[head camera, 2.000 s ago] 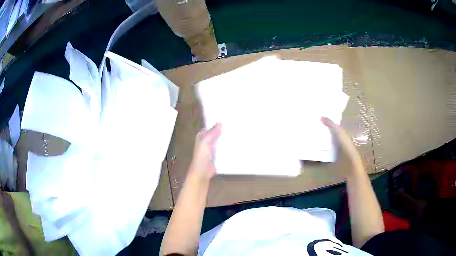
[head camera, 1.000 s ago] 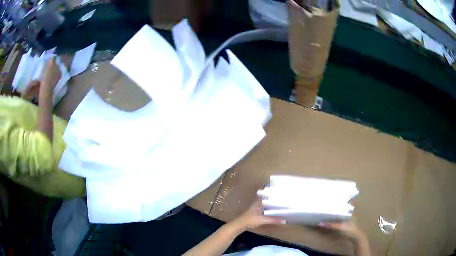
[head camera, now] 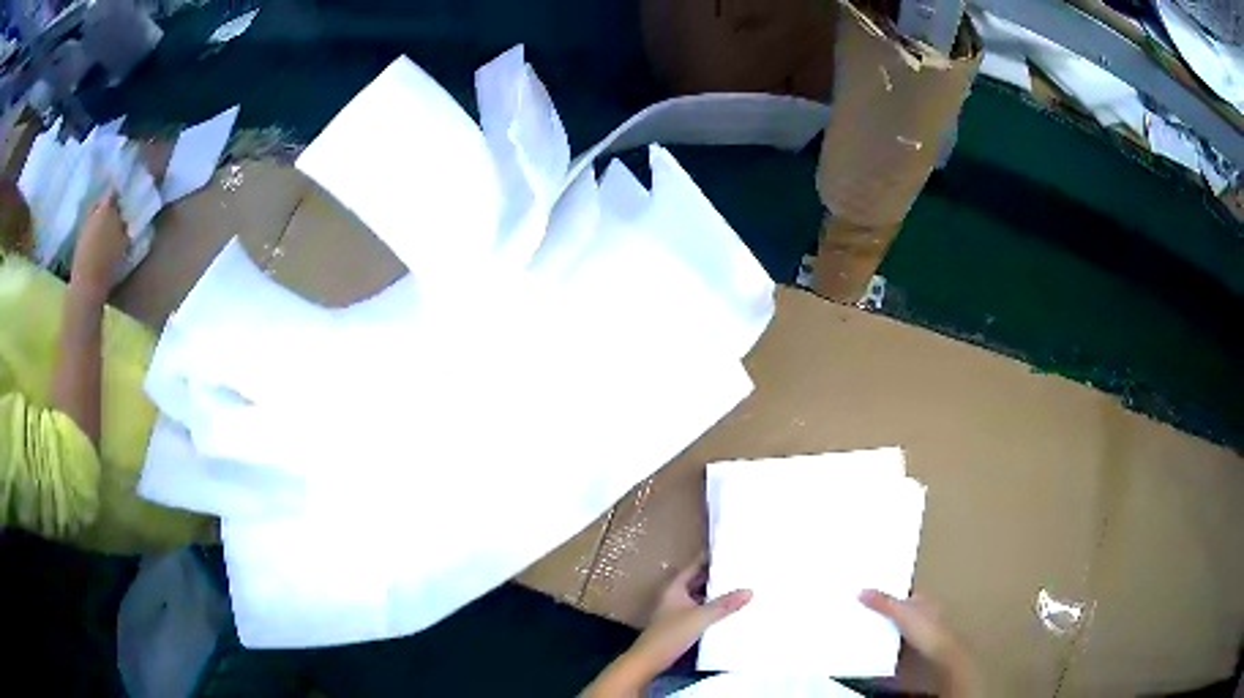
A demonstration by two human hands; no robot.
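Observation:
A stack of white foam squares [head camera: 808, 539] is in front of me, over the brown cardboard table covering [head camera: 1010, 450], its edges slightly uneven. My left hand [head camera: 689, 614] grips its left side, thumb on top. My right hand [head camera: 917, 630] grips its right side, thumb on top. The fingers under the stack are hidden. A large overlapping heap of white foam strips [head camera: 409, 409] lies on the table to the left, with some ends sticking up.
A cardboard-wrapped post [head camera: 887, 150] stands at the table's far edge, with a dark green surface [head camera: 1064, 259] behind. A person in a yellow sleeve [head camera: 55, 409] handles white pieces [head camera: 82, 191] at the far left. Clear tape [head camera: 1059, 611] shines at the right.
The spread foam squares are now gathered in a neater stack. It stood on edge a second ago and now shows its flat face. The view has swung left.

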